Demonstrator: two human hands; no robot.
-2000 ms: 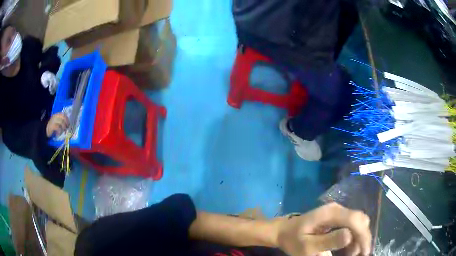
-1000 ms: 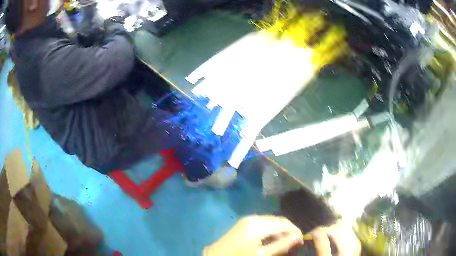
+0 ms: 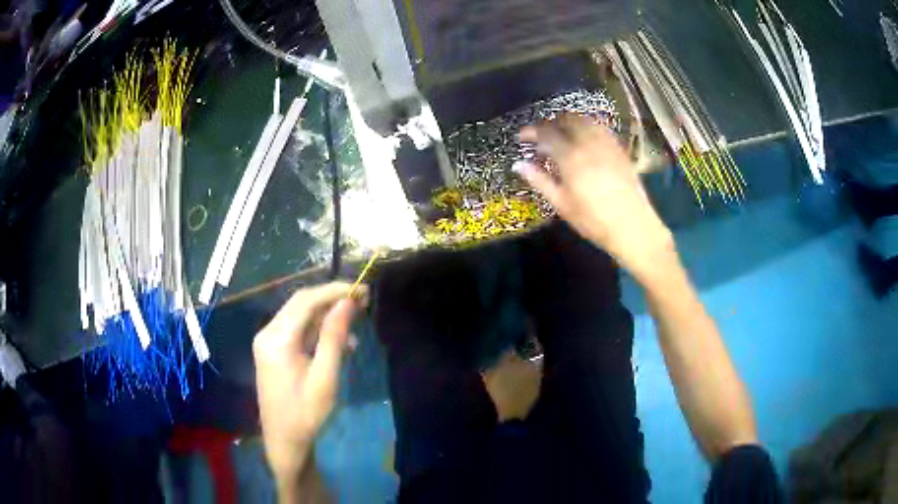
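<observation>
My left hand is below the bench edge, thumb and fingers pinching a thin yellow wire whose tip points up towards the work point. My right hand is over the heap of tiny silver pieces, fingers apart and blurred, with nothing seen in it. Small yellow pieces lie along the heap's near edge. The pale machine head stands left of the heap, with a bright white patch under it.
A bundle of white-sleeved wires, yellow ends up and blue ends over the bench edge, lies left. Two white strips lie beside it. A second wire bundle and more white strips lie right. A grey cable curves behind.
The view has swung to the machine and heap. My hands, close together a second ago, are now apart, the right over the silver heap and the left holding the yellow wire.
</observation>
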